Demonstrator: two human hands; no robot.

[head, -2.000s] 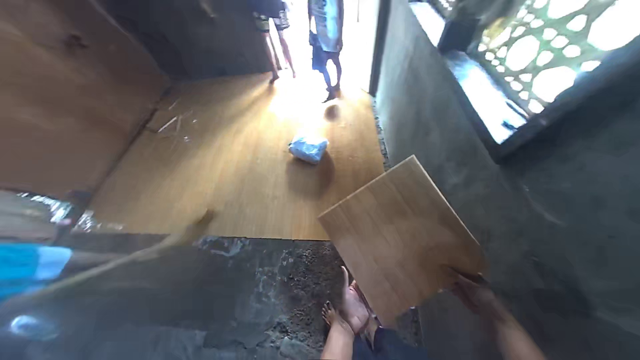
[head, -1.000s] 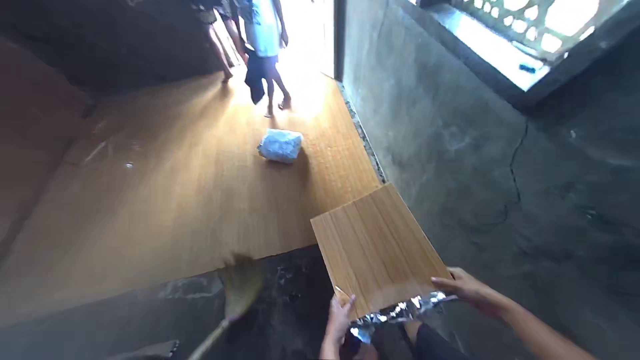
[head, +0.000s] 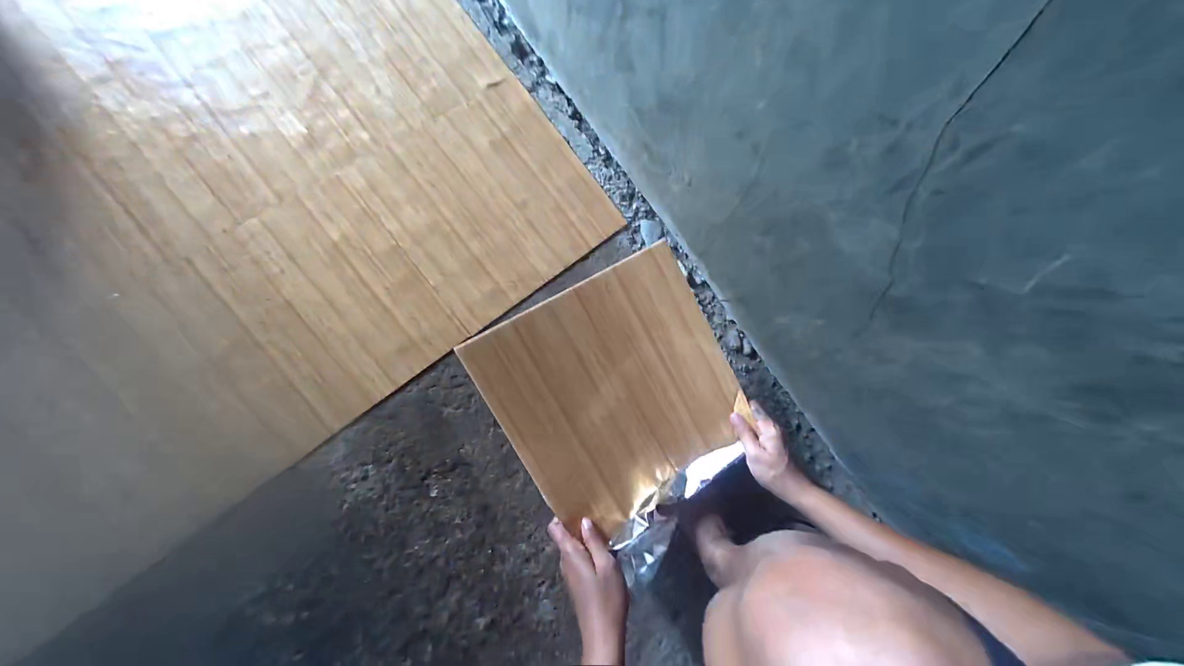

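A square wood-look floor tile [head: 601, 379] is held between my two hands, low over the rough ground. My left hand [head: 592, 583] grips its lower left corner, and my right hand [head: 766, 449] grips its right edge near the lower right corner. The tile's far edge lies along the edge of the laid wood-look flooring [head: 370, 213], with a narrow dark gap toward the right. Crumpled shiny foil or film [head: 652, 532] shows at the tile's near edge, between my hands. Whether the tile touches the ground I cannot tell.
A grey plastered wall [head: 879, 231] with a long crack rises on the right. Between it and the flooring runs a strip of gravelly rubble [head: 592, 148]. Rough dark ground [head: 435, 518] lies to the left of the tile. My bent knee [head: 814, 601] is at the bottom.
The tile, tilted in my hands before, now lies flatter beside the flooring's edge. The view has moved in and down, so the people, the wrapped bundle and the broom are out of sight.
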